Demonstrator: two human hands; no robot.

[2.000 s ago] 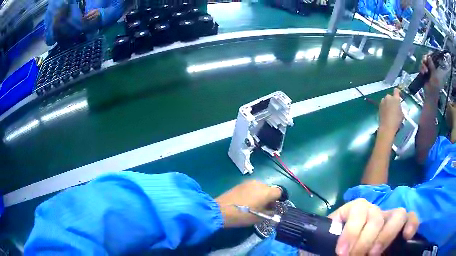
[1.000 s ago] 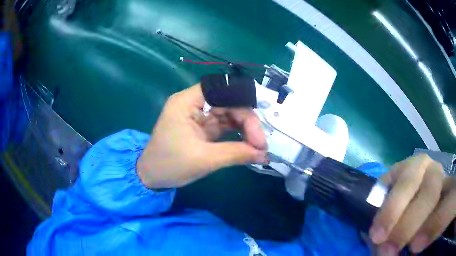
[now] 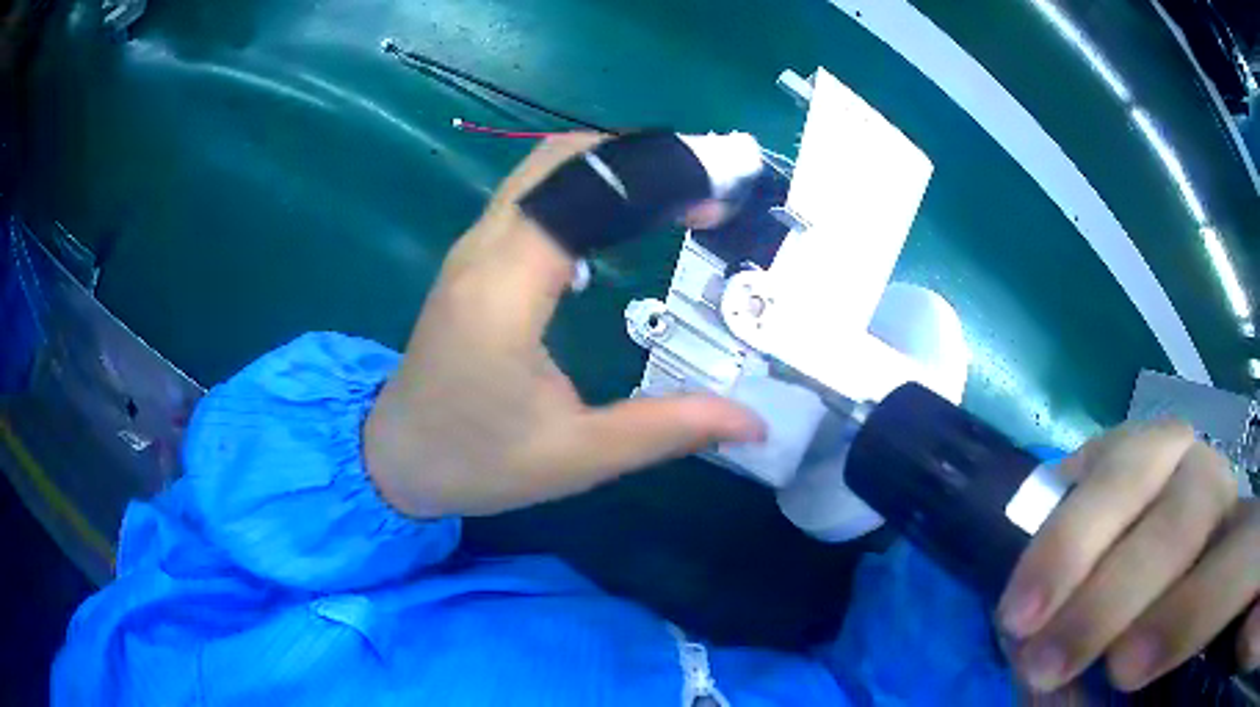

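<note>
The white housing (image 3: pixel 860 194) lies on the green surface with its open side and a dark part showing, a white arm against it. A round white base (image 3: pixel 919 345) shows behind and below it. My left hand (image 3: pixel 511 332), with a black finger wrap (image 3: pixel 615 191), is spread over the housing, thumb and fingers apart; the fingertips are near or on it. My right hand (image 3: pixel 1126 553) grips the black electric screwdriver (image 3: pixel 947 470), its bit pointing at the white arm beside the housing. Whether the bit touches a screw cannot be told.
Thin black and red lead wires (image 3: pixel 504 131) trail from the housing to the upper left. A white strip (image 3: pixel 1050 194) runs along the green surface (image 3: pixel 277 180) at the right. A greyish plate (image 3: pixel 1191 425) lies at the right edge.
The view turned from the line down to the work. My left thumb and fingers, earlier pinched at the screwdriver's tip, have spread apart. The screwdriver stays in my right hand, its tip now at the arm.
</note>
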